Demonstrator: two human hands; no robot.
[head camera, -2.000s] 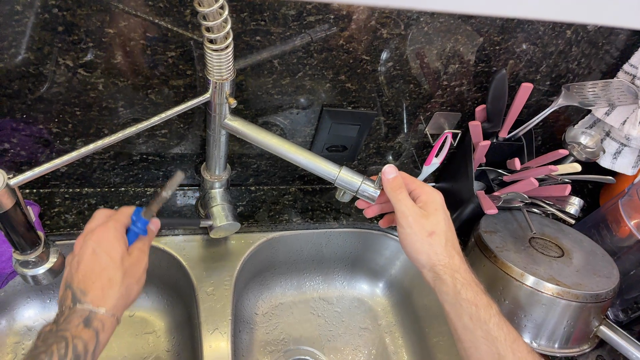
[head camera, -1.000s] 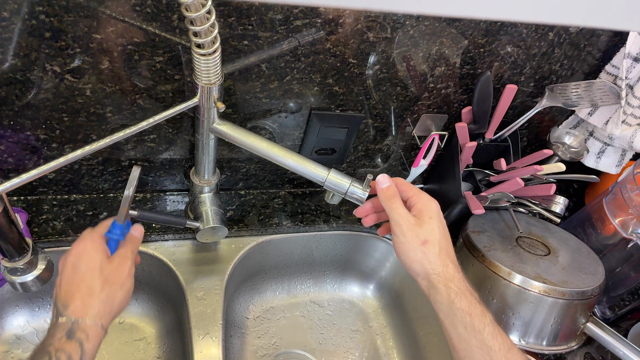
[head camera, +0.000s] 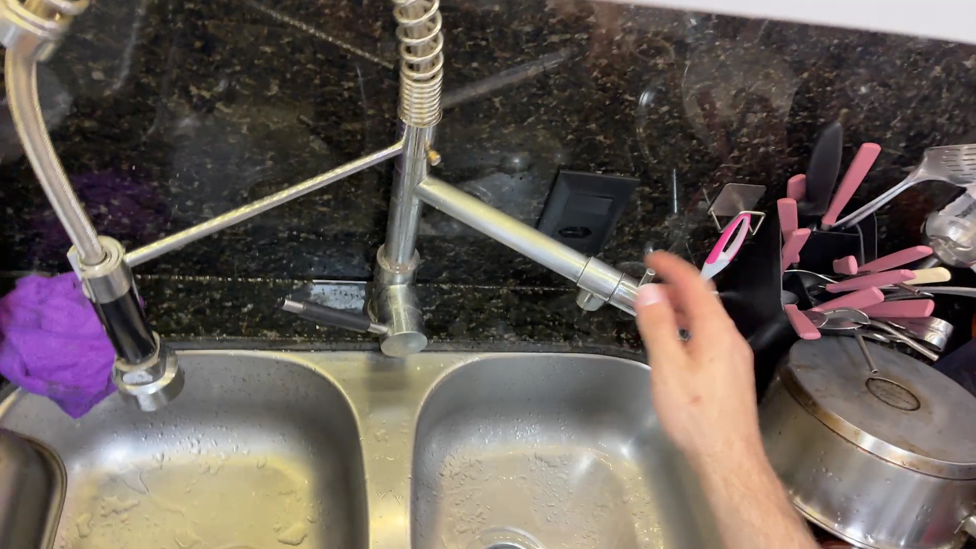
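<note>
My right hand (head camera: 698, 366) is at the free end of the faucet's metal side spout (head camera: 518, 232), its thumb and fingers around the tip; how firmly they grip does not show. The spout slants down to the right from the chrome faucet post (head camera: 404, 206). At the base of the post, a dark lever handle (head camera: 332, 315) points left. On the far left, the spray head (head camera: 126, 320) hangs from its braided hose, joined to the post by a thin support rod (head camera: 267, 204). My left hand is out of view, and so is the blue-handled tool.
Below lie two wet steel sink bowls (head camera: 389, 435). A lidded steel pot (head camera: 877, 457) stands right of my forearm, with pink-handled cutlery (head camera: 869, 259) in a black holder behind it. A purple cloth (head camera: 57, 343) is beside the spray head. A black outlet (head camera: 587, 210) is on the granite backsplash.
My left hand, which held the blue-handled tool over the left bowl, has left the view. My right hand stays at the spout's end. The view has shifted left.
</note>
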